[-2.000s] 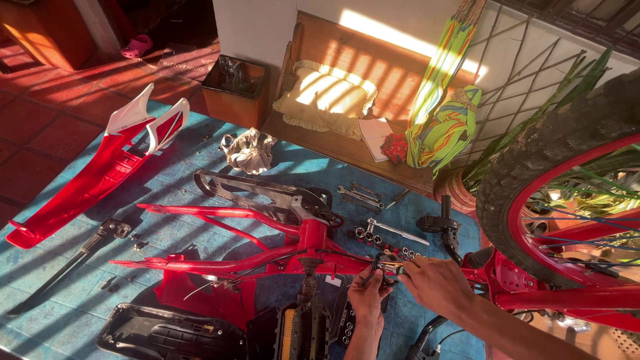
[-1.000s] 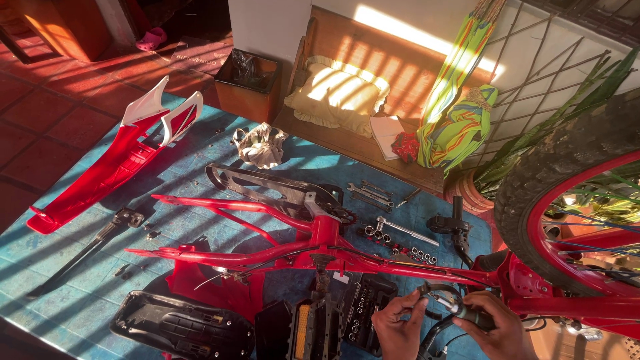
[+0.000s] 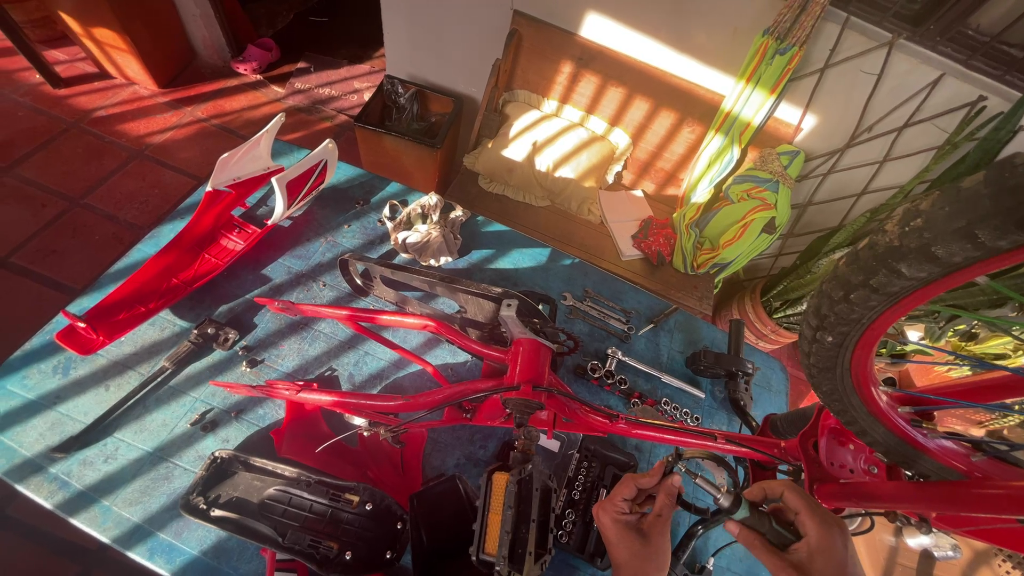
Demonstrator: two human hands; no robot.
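Observation:
Below the red bicycle frame (image 3: pixel 528 392), at the lower right, my left hand (image 3: pixel 640 512) pinches a small dark part whose kind I cannot tell. My right hand (image 3: pixel 792 524) is closed around the dark grip of a screwdriver-style driver (image 3: pixel 724 498); its metal shaft points left and meets the part at my left fingertips. A curved black piece (image 3: pixel 712 464) shows just behind the driver. The frame lies upside down, with a black pedal with an orange reflector (image 3: pixel 496 512) left of my hands. An open black socket case (image 3: pixel 592 488) sits beside my left hand.
A ratchet (image 3: pixel 656 374), sockets (image 3: pixel 680 412) and combination wrenches (image 3: pixel 600 312) lie beyond the frame. The knobby-tyred wheel (image 3: pixel 856 320) stands at right. A kickstand (image 3: pixel 152 392), red-and-white fender (image 3: pixel 176 264), black plastic seat base (image 3: pixel 296 508) and cloth (image 3: pixel 428 228) occupy the blue table's left half.
Both hands were together at the frame tube two seconds ago; they have moved down from it. The driver now shows in my right hand, its shaft at my left fingertips. The view has shifted slightly.

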